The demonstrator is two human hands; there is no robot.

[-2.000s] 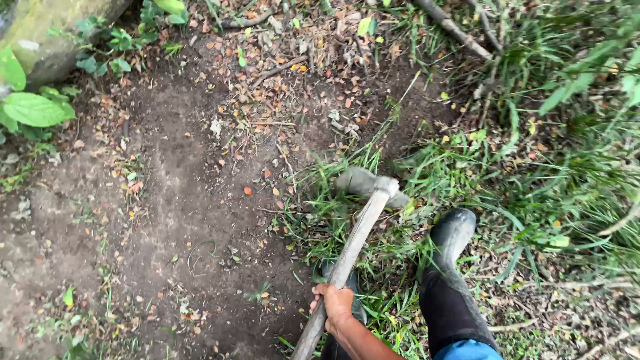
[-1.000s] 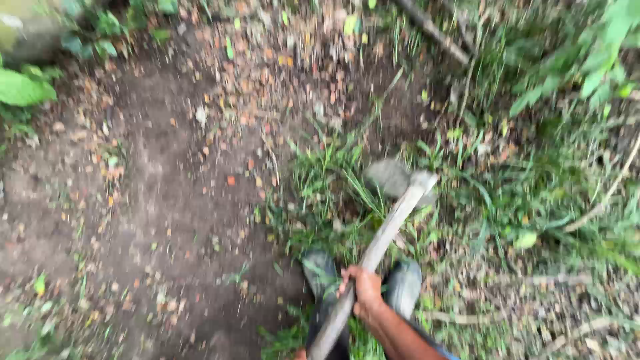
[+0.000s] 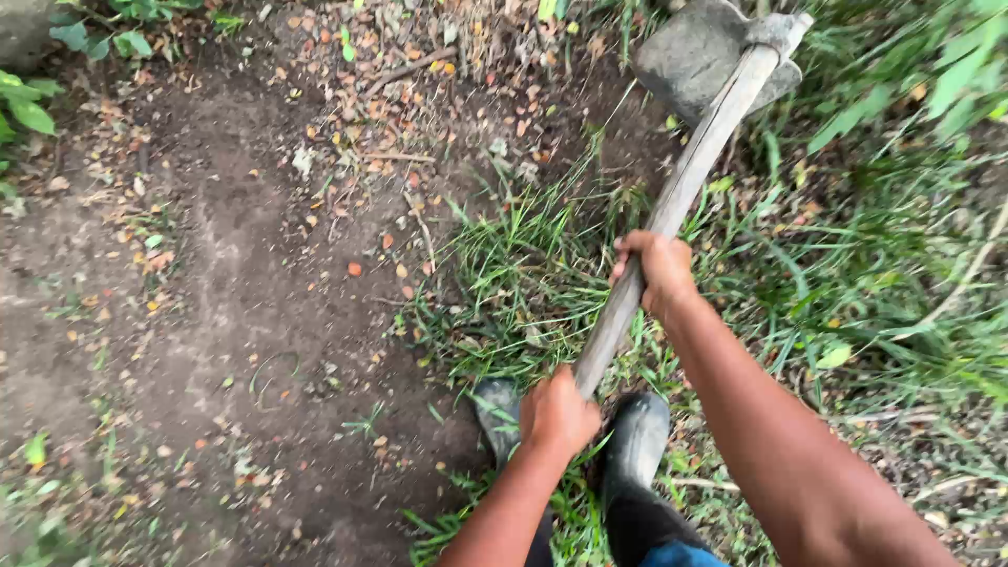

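Note:
A hoe with a broad, dull metal blade (image 3: 693,59) and a long, weathered wooden handle (image 3: 681,185) slants from the upper right down to the middle. My right hand (image 3: 661,268) grips the handle about halfway along its visible length. Lower down, near the handle's end, my left hand (image 3: 557,413) is closed around it. The blade is at the top right, over dark soil and the edge of the grass; whether it touches the ground I cannot tell. Beneath the handle lies a tuft of long green grass (image 3: 520,291).
My rubber boots, the left (image 3: 498,413) and the right (image 3: 638,437), stand near the grass. Bare soil (image 3: 260,315) with fallen leaves spreads to the left. Taller grass (image 3: 882,276) grows at the right, and a stick (image 3: 409,69) lies near the top.
The hoe's head has moved up and away from the boots. My left hand now shows plainly on the handle's lower part; one second ago only a bit of it showed at the bottom edge.

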